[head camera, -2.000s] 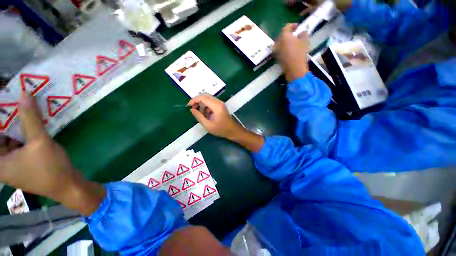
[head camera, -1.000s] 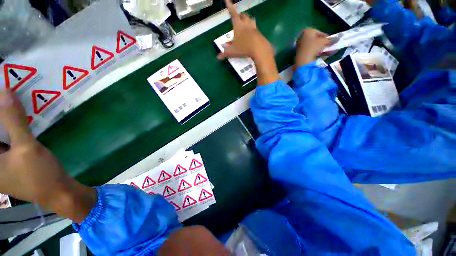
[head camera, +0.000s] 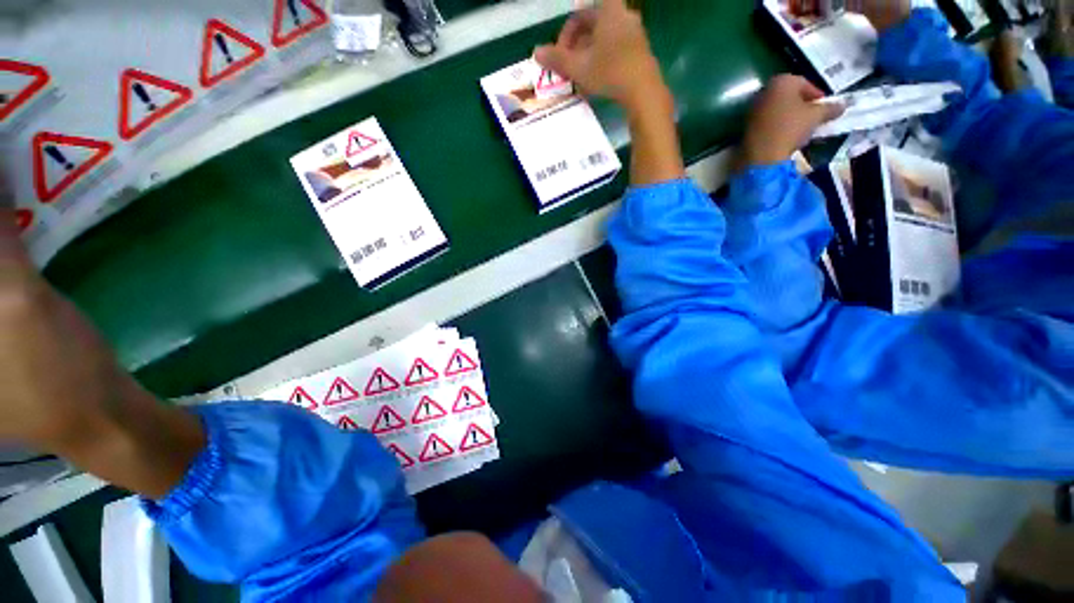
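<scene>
My left hand, blurred and cut off by the left edge, grips a large white label sheet with red warning triangles. My right hand is over the top corner of a white product box on the belt. A warning label shows on that corner beside my fingertips; no label shows in my fingers. A second box lies to its left with a warning label at its top right corner. A stack of label sheets lies on the near table.
The green conveyor belt runs diagonally behind a pale rail. At right, a neighbour's blue sleeve and hand are beside white sheets and leaning boxes. Another box is farther along. White strips lie lower left.
My right hand has moved from the left box to the right one. Both boxes now show a warning label at their top corners. The boxes have shifted left in view.
</scene>
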